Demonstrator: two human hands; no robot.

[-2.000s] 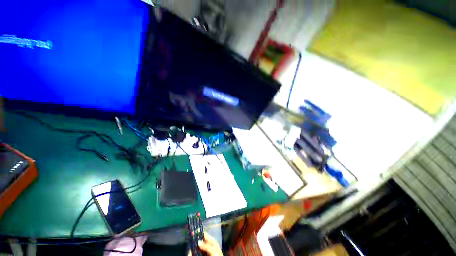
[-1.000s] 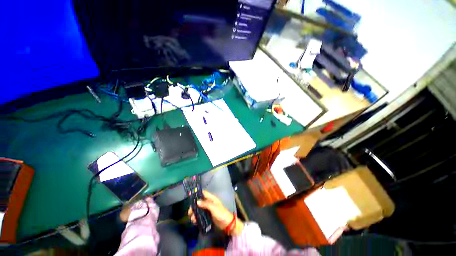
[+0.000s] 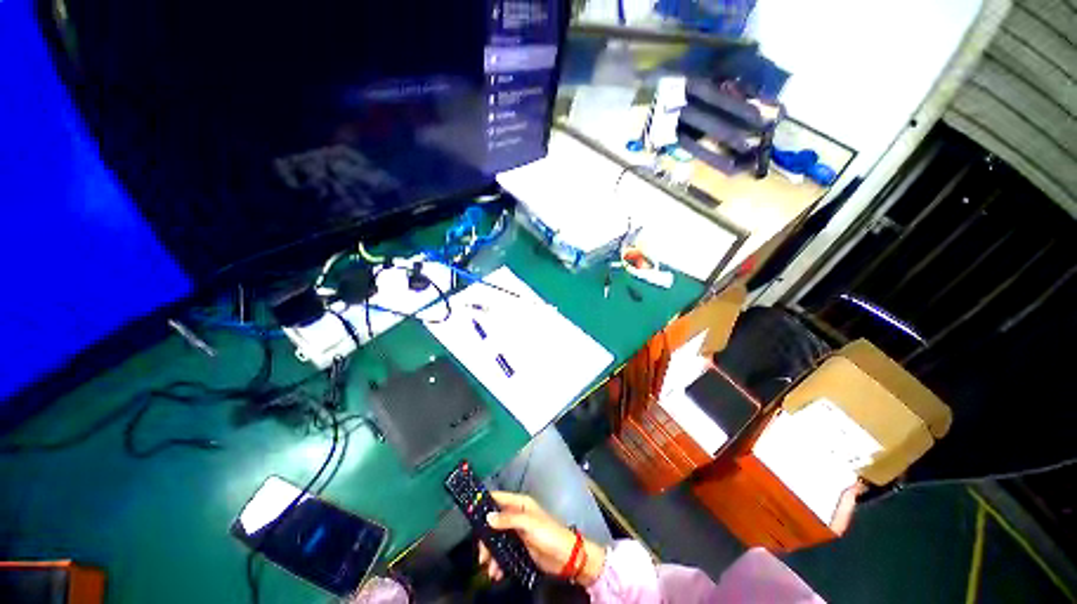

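Observation:
My right hand, with a red band at the wrist, holds a long black remote control near the bench's front edge. The remote slants, its upper end near the set-top box. Only a pale pink sleeve shows of my left arm at the bottom edge; the left hand cannot be seen. The matte black set-top box lies flat on the green bench. A smartphone with a lit dark screen lies to its left, a thin black cable across it. The dark TV screen shows a menu list at its right side.
A white paper sheet with two short dark markers lies right of the box. Behind are a white power strip and tangled cables. A blue screen stands left. Open orange boxes stand right, below the bench.
The view has turned right and down. The remote and right hand have come into fuller view. The left sleeve has mostly dropped out of view. The dark screen now shows a menu list.

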